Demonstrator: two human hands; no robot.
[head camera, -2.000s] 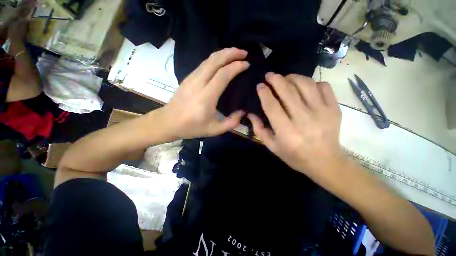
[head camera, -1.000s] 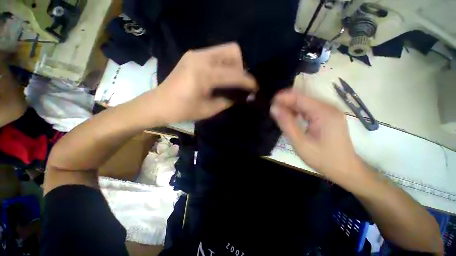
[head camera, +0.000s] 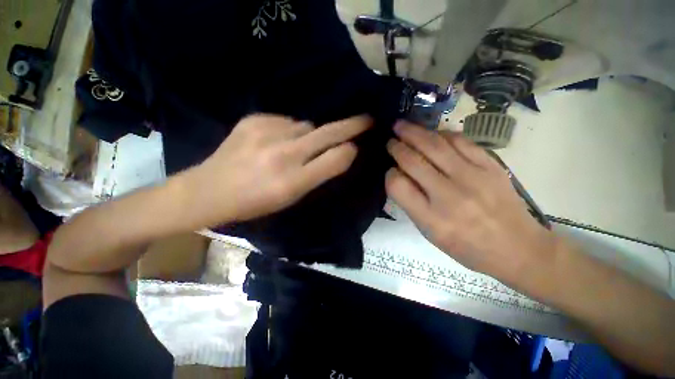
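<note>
A black garment piece (head camera: 296, 215) with pale embroidery lies on the white table and hangs over its front edge. Its right edge reaches the shiny presser foot (head camera: 425, 98). My left hand (head camera: 270, 159) lies on the cloth, index finger stretched towards the foot. My right hand (head camera: 466, 192) is at the cloth's right edge just below the foot, fingertips on the fabric edge. Whether the fingers pinch the cloth is hard to tell. Thread snips (head camera: 527, 198) lie partly hidden behind my right hand.
The machine's ridged tension dial (head camera: 489, 129) is close above my right hand. A printed ruler (head camera: 444, 275) runs along the table's front edge. Black scraps (head camera: 581, 84) lie behind the dial. An open carton (head camera: 174, 257) with white cloth (head camera: 194, 322) is at lower left. A blue basket (head camera: 592, 364) is at lower right.
The cloth has been spread flatter, with its edge now at the presser foot. Both hands have come down onto it, my right hand moving up to the foot. The view has moved closer to the machine.
</note>
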